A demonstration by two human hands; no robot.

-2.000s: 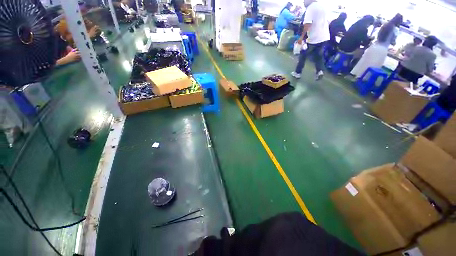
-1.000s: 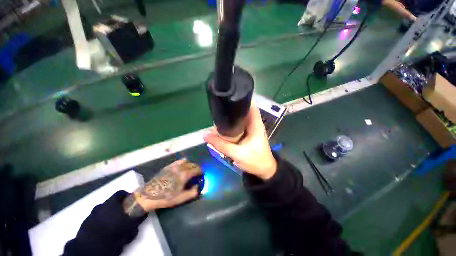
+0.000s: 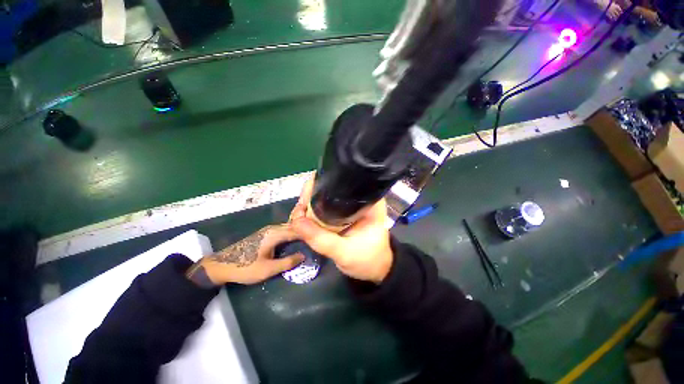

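Note:
My right hand (image 3: 355, 244) is closed around the lower grip of a thick black electric screwdriver (image 3: 352, 169), which stands tilted and hides its own tip. My left hand (image 3: 259, 255) holds a small round black unit (image 3: 301, 268) on the dark green bench, right beside my right hand. The unit's silvery end faces me. Behind the screwdriver is a screw feeder (image 3: 420, 169), partly hidden, with a small blue-handled tool (image 3: 419, 214) beside it. Black tweezers (image 3: 482, 253) lie open on the bench. A clear-topped unit (image 3: 519, 219) stands to their right.
A white foam slab (image 3: 187, 337) lies under my left forearm. Beyond the white edge strip (image 3: 255, 196), black units (image 3: 161, 94) and cables lie on the green belt, one ring (image 3: 568, 39) glowing pink. Cardboard boxes (image 3: 645, 195) with parts stand far right. A person's hand shows top right.
The screwdriver and my right hand have come left against my left hand. The unit has turned; its blue glow is gone and its silvery end shows. The view has shifted slightly.

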